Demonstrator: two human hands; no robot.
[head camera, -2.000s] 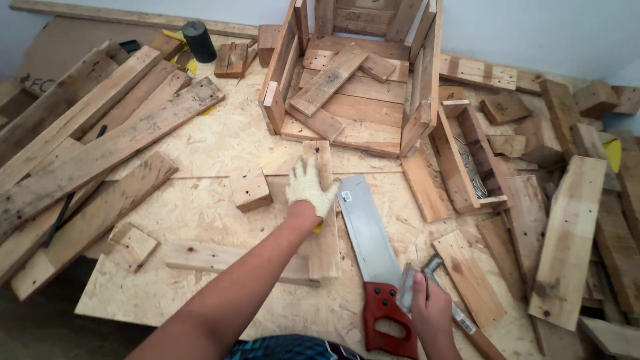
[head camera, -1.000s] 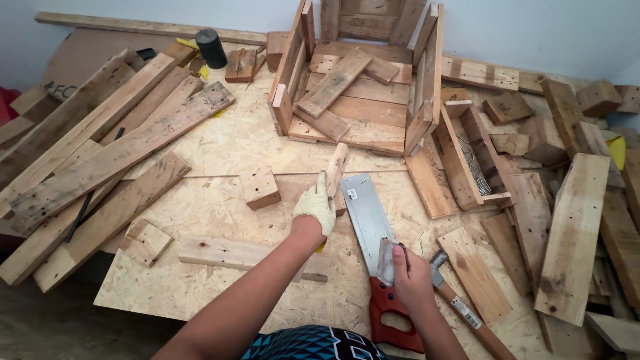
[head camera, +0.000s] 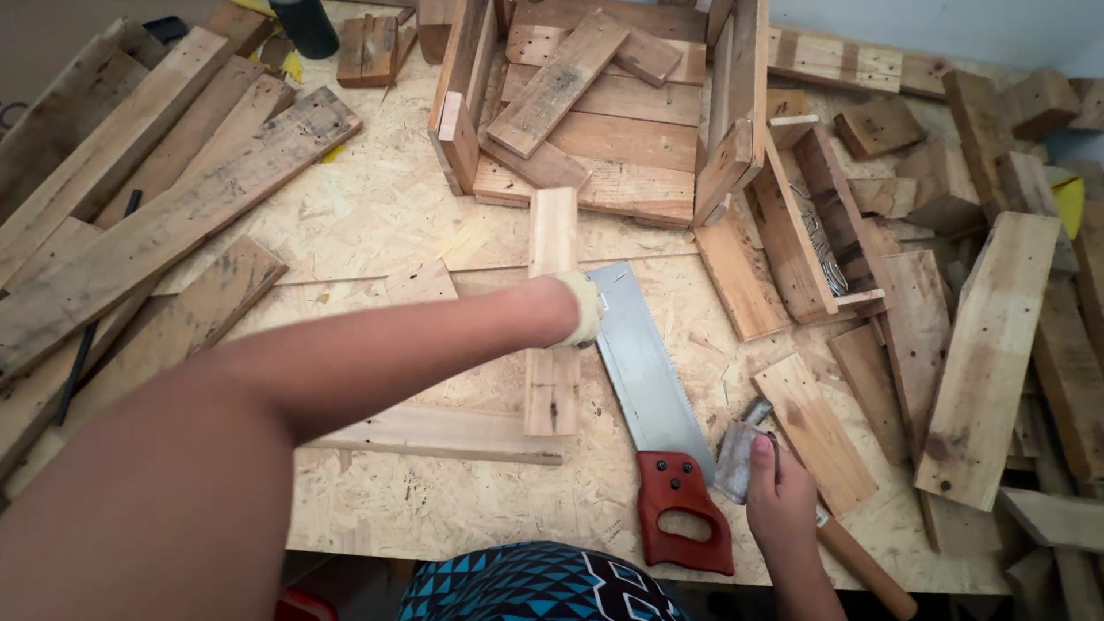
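My left hand (head camera: 580,310), in a pale glove, lies over the middle of an upright-pointing wooden slat (head camera: 553,233); its fingers are mostly hidden. The slat's near end rests at a second wooden strip (head camera: 448,431) lying crosswise. Right beside the glove is a handsaw (head camera: 642,362) with a red handle (head camera: 686,517). My bare right hand (head camera: 776,483) grips a small grey metal object (head camera: 735,457), whose kind I cannot tell. A hammer (head camera: 862,565) lies partly under that hand, its wooden handle toward the near edge.
A wooden crate (head camera: 621,134) holding loose slats stands at the back. Beside it, a narrow wooden box (head camera: 802,224) contains nails. Long planks (head camera: 181,224) are piled on the left, and offcuts and boards (head camera: 987,362) crowd the right. A dark cylinder (head camera: 306,26) stands back left.
The slat under my left hand, tilted and foreshortened one second ago, now lies flat and points toward the crate. My left forearm now reaches across from the left at a flatter angle.
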